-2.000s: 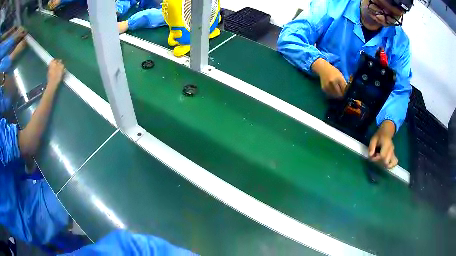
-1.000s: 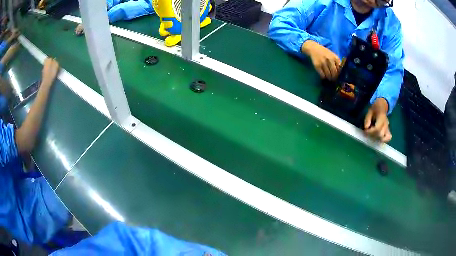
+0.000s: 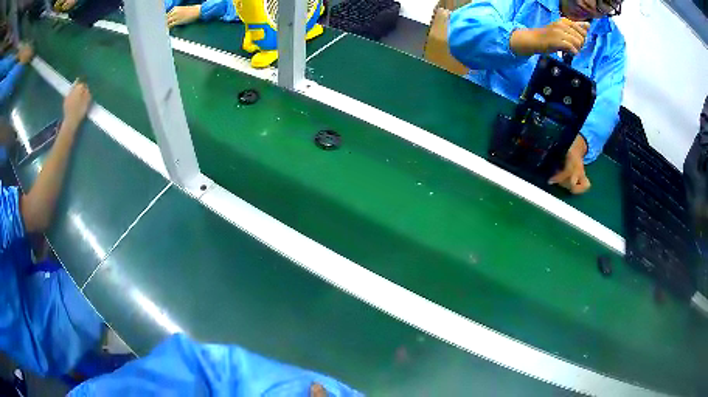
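Note:
Two round black parts lie flat on the green belt in front of me, one nearer [image 3: 327,139] and one farther left [image 3: 248,96]. A small dark part [image 3: 605,265] lies on the belt at the right. My blue sleeve [image 3: 194,367], seemingly the left, crosses the bottom edge. Only a small patch of skin [image 3: 317,390] shows at its end, cut off by the picture's edge, so the hand's state is hidden. My right hand is out of the picture.
The opposite worker [image 3: 539,46] has hands at a black fixture [image 3: 555,112], beside a black tray [image 3: 652,201]. Metal posts [image 3: 163,101] stand beside the belt. A neighbour's bare arm [image 3: 58,163] rests at the left rail. A yellow-and-blue fan [image 3: 260,31] stands across the belt.
The round parts have moved right along the belt. The opposite worker released the small dark part onto the belt and raised one hand to the fixture's top. Skin now shows at my sleeve's end.

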